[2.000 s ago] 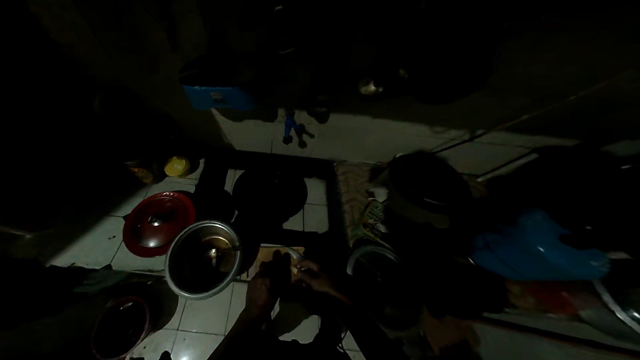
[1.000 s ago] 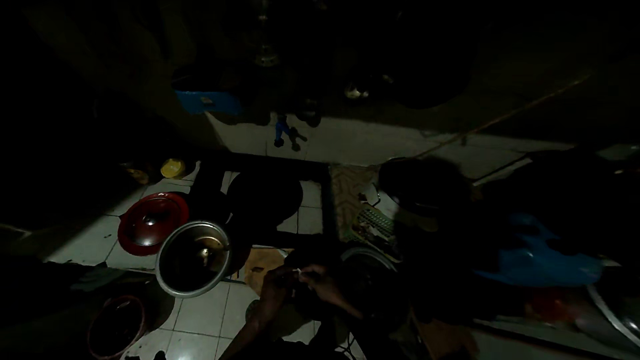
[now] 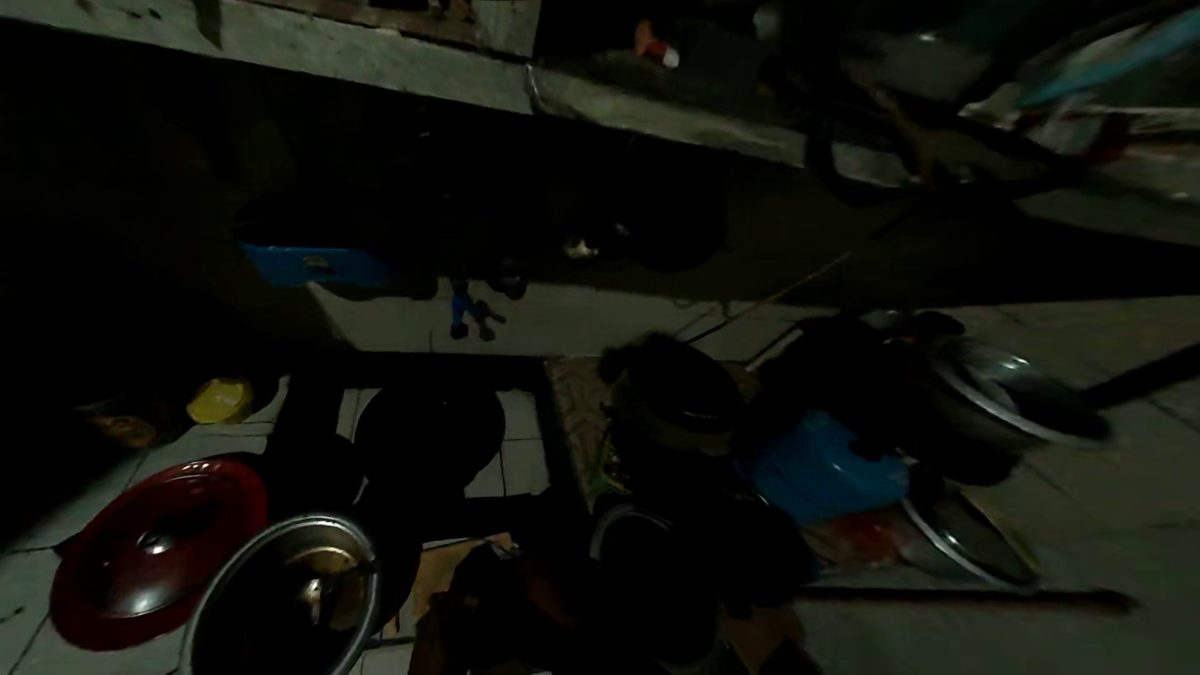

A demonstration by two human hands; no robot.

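Deep shadow covers both hands at the bottom centre. My left hand [image 3: 473, 600] is a dark shape over a light brown board [image 3: 436, 572], and my right hand [image 3: 548, 595] is close beside it, near the rim of a metal basin [image 3: 623, 517]. Fingers and anything between them cannot be made out. Left of the hands, a round metal pot [image 3: 367, 544] holds something dark with a shiny piece in it. A red lid or dish [image 3: 178, 534] lies past the pot on pale tiles.
A dark round pan [image 3: 431, 436] is ahead of the hands. A yellow container [image 3: 220, 401] is at left and a blue box [image 3: 314, 264] by the wall. To the right are a dark pot [image 3: 680, 389], blue plastic [image 3: 825, 469] and metal basins [image 3: 975, 534]. A ledge [image 3: 656, 117] crosses the top.
The view has swung up and to the right, bringing in the ledge and more basins. Before that, the hands came together beside the board; their present motion is too dark to tell.
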